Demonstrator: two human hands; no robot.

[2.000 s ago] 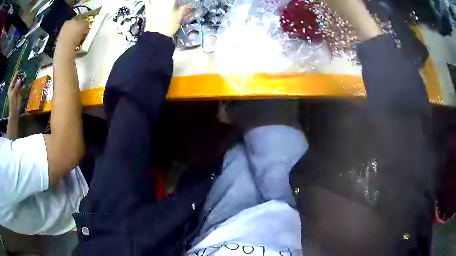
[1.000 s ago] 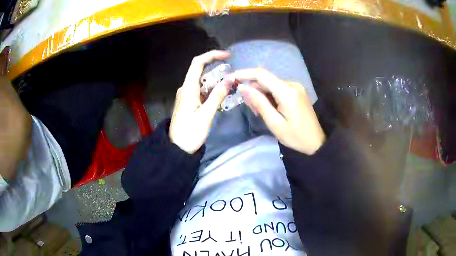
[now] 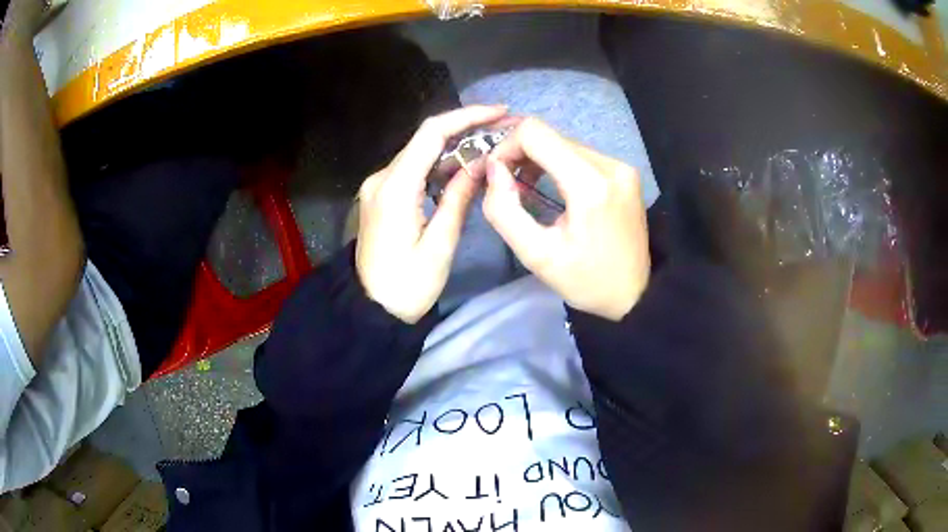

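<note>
A small silvery metal plate [image 3: 470,149] is held above the lap, tilted, between both hands. My left hand [image 3: 411,223] grips it with thumb and fingers at its left side. My right hand [image 3: 582,213] has its thumb and index fingertips pinched together at the plate's right part. A thin dark reddish strand [image 3: 535,195] shows inside the loop of my right thumb and fingers. Fingertips hide much of the plate, and what the right fingertips pinch cannot be made out.
The table edge with yellow-orange tape [image 3: 249,42] curves across the top. Another person's arm [image 3: 40,197] is at the left. A red stool [image 3: 224,312] stands below left. A clear plastic bag [image 3: 826,203] hangs at right. Cardboard boxes [image 3: 88,488] lie bottom left.
Both hands came from over the table to above the lap, where they hold the plate. Since one second ago the plate has tilted and my right fingertips have closed together at it.
</note>
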